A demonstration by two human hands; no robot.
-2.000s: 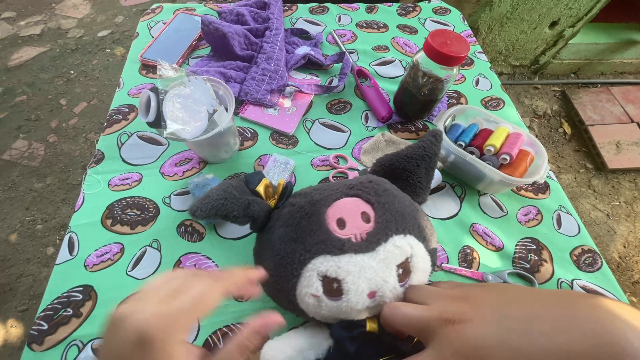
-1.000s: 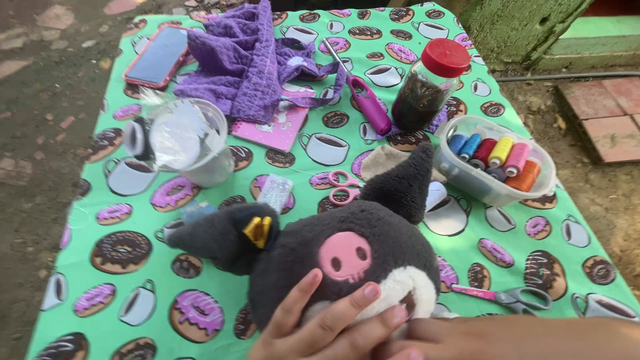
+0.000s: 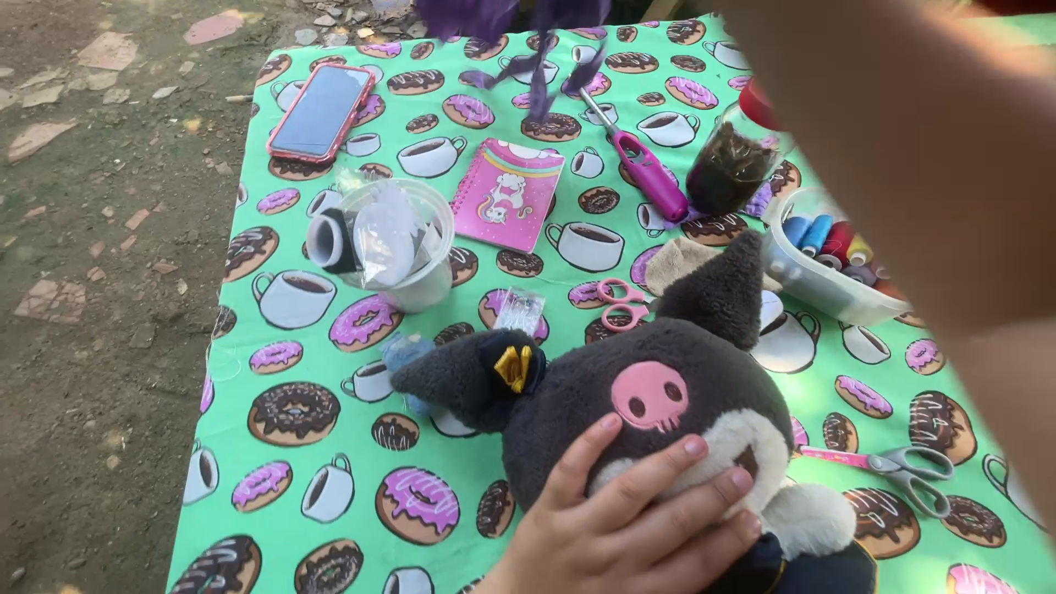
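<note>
A black and white plush toy (image 3: 569, 396) with a pink skull patch lies on the donut-print tablecloth at the lower middle. My left hand (image 3: 643, 511) rests with spread fingers across its white face. A blurred forearm crosses the right side from the upper edge; its hand is out of view. At the top edge a quilted purple cloth item (image 3: 540, 49) hangs with its straps dangling above the table; what holds it cannot be seen. Pink-handled scissors (image 3: 623, 304) lie behind the toy, and grey-handled scissors (image 3: 907, 470) lie right of it.
A phone (image 3: 322, 111) lies at the back left, near a plastic tub (image 3: 429, 272) of small items. A pink spiral notebook (image 3: 509, 194), a magenta lighter (image 3: 652, 177), a red-lidded jar (image 3: 730, 169) and a container of thread spools (image 3: 866, 301) stand or lie behind the toy.
The purple cloth item, lying over the notebook before, is now raised at the top edge, uncovering the notebook. One arm has reached from the toy toward the back; the other hand stays on the toy's face.
</note>
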